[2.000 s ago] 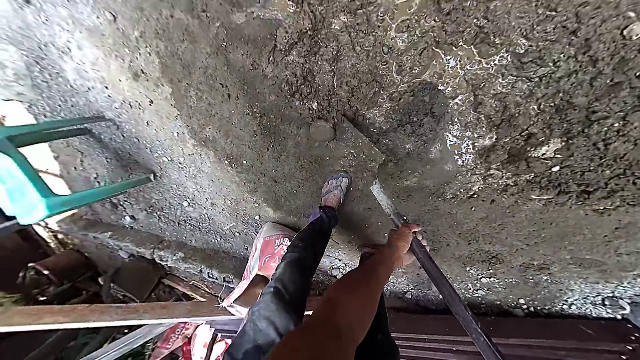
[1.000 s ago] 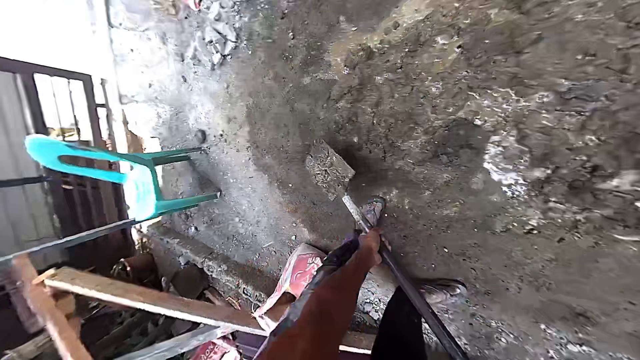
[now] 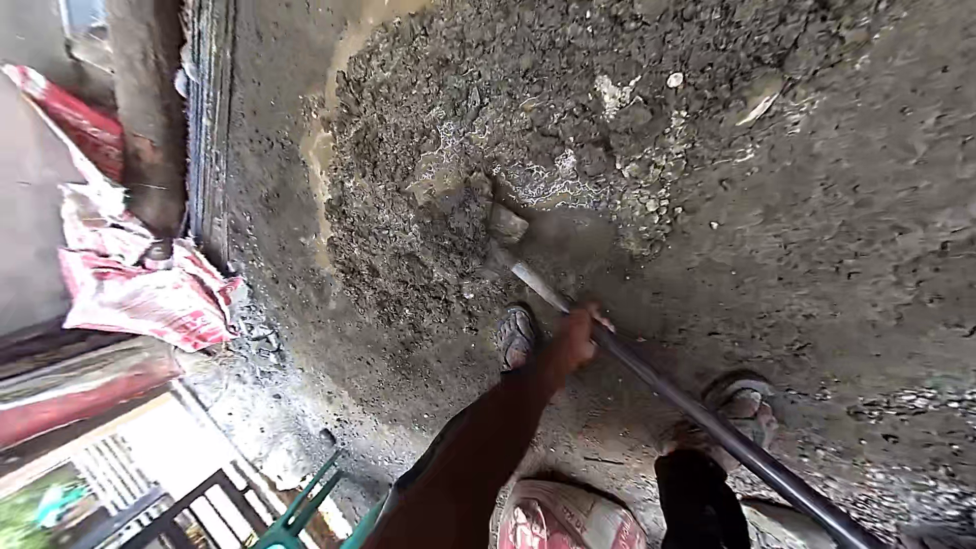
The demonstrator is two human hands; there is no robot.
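Observation:
My left hand (image 3: 578, 337) grips the shaft of a shovel (image 3: 648, 375) a little above its metal socket. The shaft slants from the blade down to the lower right edge of the view. Wet mortar (image 3: 412, 252) partly hides the blade (image 3: 508, 223), which lies at the heap's near side beside a shallow pool of grey water (image 3: 568, 232). My right hand is not in view, and the far end of the shaft is cut off by the frame.
My sandalled feet (image 3: 516, 335) stand either side of the shaft. A red and white sack (image 3: 568, 518) is close behind them. At left lie crumpled sacks (image 3: 152, 290) beside a post (image 3: 149, 114); a green plastic chair (image 3: 293, 515) shows at the bottom. Gravel (image 3: 915, 404) lies at right.
The shovel blade, loaded with mortar one second ago, is now down in the wet heap. My left hand still holds the shaft. The view has swung strongly to the left.

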